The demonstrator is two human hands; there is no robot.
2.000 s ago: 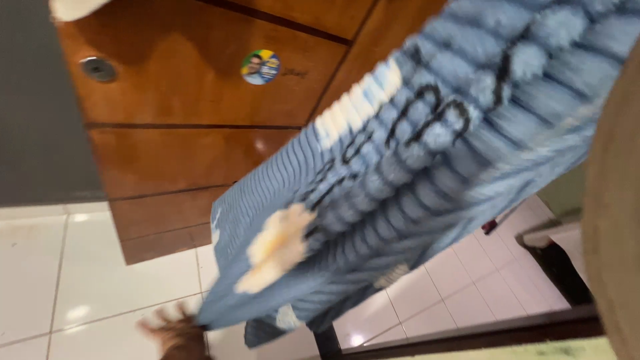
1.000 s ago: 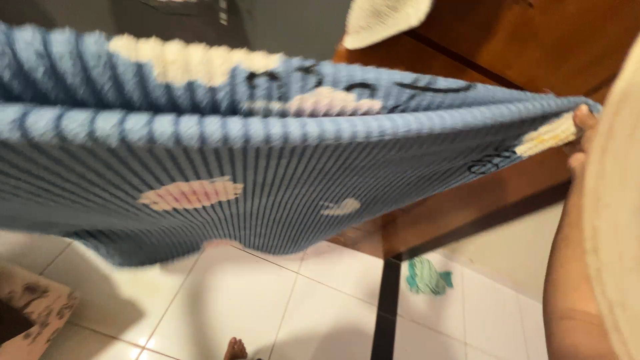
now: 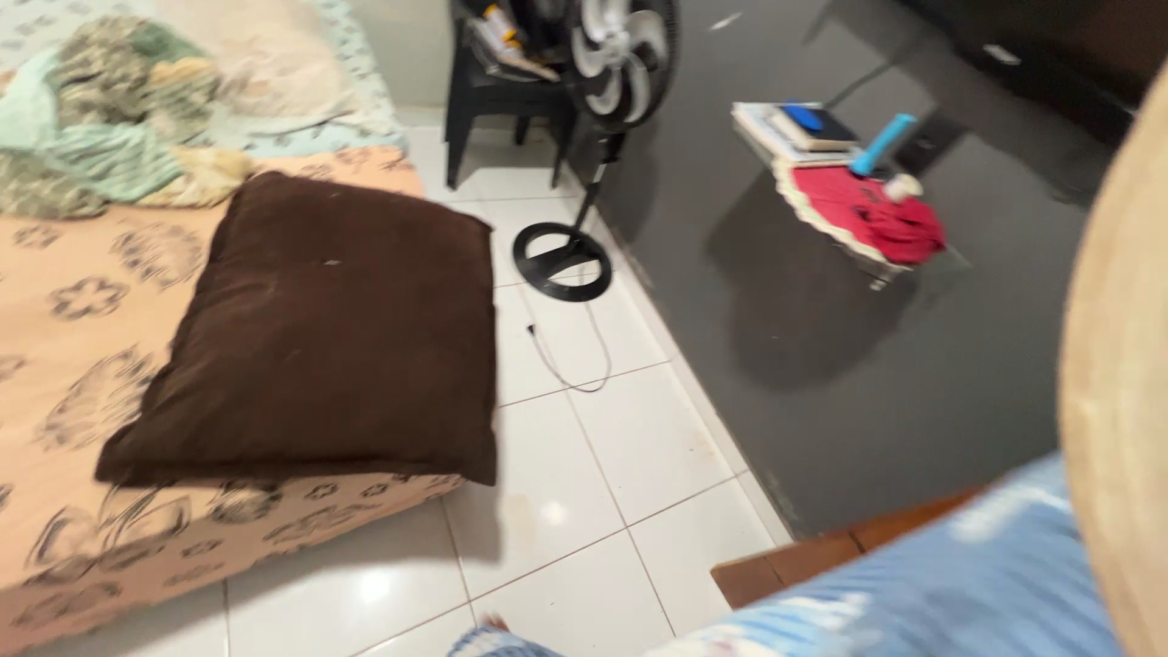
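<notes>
Part of a blue ribbed plush blanket (image 3: pixel 949 566) with pale patches shows at the bottom right, blurred. Neither my left hand nor my right hand is visible, so their hold on the blanket cannot be seen. A large dark brown cushion (image 3: pixel 338 338) lies on the corner of a bed with a peach patterned sheet (image 3: pixel 100 301). Behind it on the bed is a crumpled heap of green and beige cloth (image 3: pixel 119 137).
A black pedestal fan (image 3: pixel 561 262) stands on white floor tiles, its cord lying loose. Beyond it is a black plastic chair (image 3: pixel 511 96) holding items. Books (image 3: pixel 812 137) and a red cloth (image 3: pixel 867 210) sit on a small shelf on the grey wall. Wooden furniture (image 3: pixel 794 570) stands low right.
The view has swung widely to the bed and grey wall. The blanket, stretched across the view before, now shows only low at the right. The hand seen at its right end has left view.
</notes>
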